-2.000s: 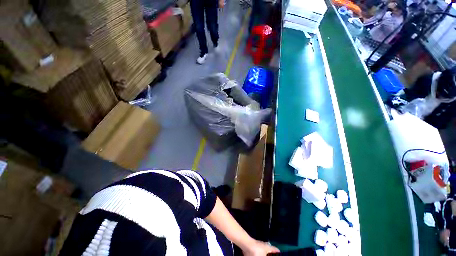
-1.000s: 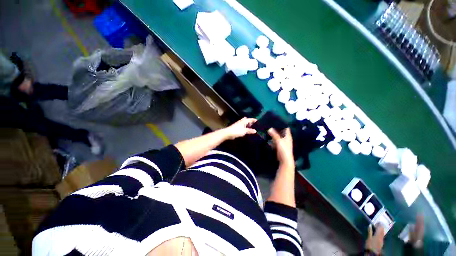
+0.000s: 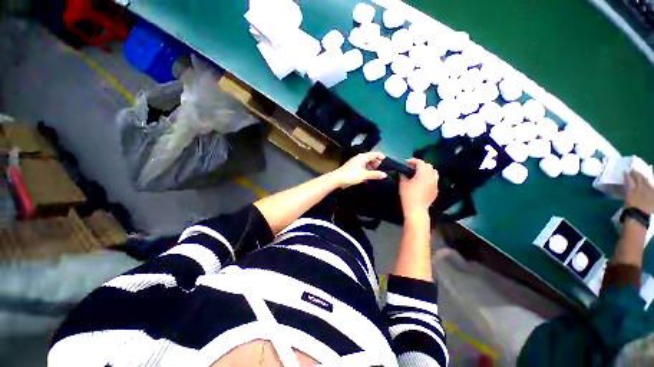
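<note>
My left hand (image 3: pixel 361 170) and my right hand (image 3: pixel 419 185) hold a black insert piece (image 3: pixel 396 167) between them, at the near edge of the green bench. The piece looks narrow, folded or seen edge-on. A black pile of insert sheets with holes (image 3: pixel 337 118) lies on the bench beyond my left hand. More black insert material (image 3: pixel 459 163) lies to the right of my right hand, partly hanging over the bench edge. Many small white rounded products (image 3: pixel 459 86) are spread beyond it.
White boxes (image 3: pixel 283 36) lie at the upper left of the bench. Two filled boxes (image 3: pixel 571 247) stand at the right. Another worker's hand (image 3: pixel 637 190) touches white boxes there. A grey plastic-lined bin (image 3: pixel 190 132), a blue bin (image 3: pixel 152 51) and brown cartons (image 3: pixel 54 186) are on the left.
The view has swung from along the line to the bench in front. Both hands now grip the black piece, which looks narrower than a second ago. The neighbour's hand has moved to the white boxes.
</note>
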